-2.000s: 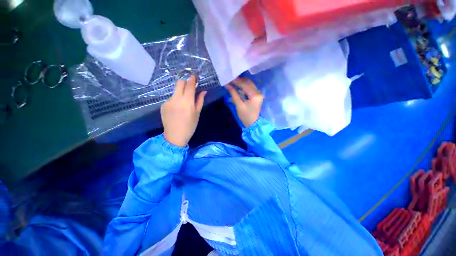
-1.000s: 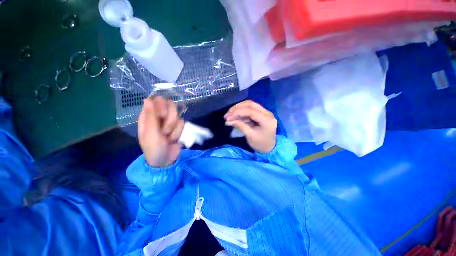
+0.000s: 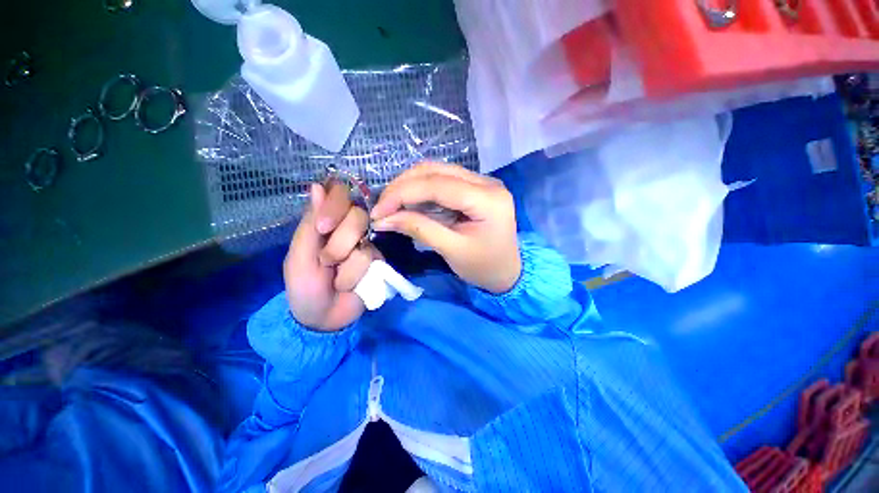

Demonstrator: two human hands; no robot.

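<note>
My left hand (image 3: 329, 252) holds a silver metal ring (image 3: 356, 181) by its edge, over the front edge of the bench. A small white cloth (image 3: 384, 285) hangs from the same hand's lower fingers. My right hand (image 3: 457, 221) has its thumb and fingertips pinched together at the ring's right side; anything between them is too small to tell. Several metal rings (image 3: 120, 97) lie loose on the green bench at the left. An open translucent white bottle (image 3: 304, 89) leans on a clear plastic bag (image 3: 424, 117) over a grey mesh mat.
A red tray (image 3: 694, 48) with rings in it stands on white sheets (image 3: 511, 91) at the upper right. A white bag (image 3: 655, 207) hangs below it beside a blue bin (image 3: 795, 197). Red racks (image 3: 819, 433) are at the lower right. Blue-clothed person parts (image 3: 106, 424) show at the lower left.
My right hand has moved left to meet the ring at my left hand. The white cloth hangs a little lower. The view has shifted, showing more of the red tray.
</note>
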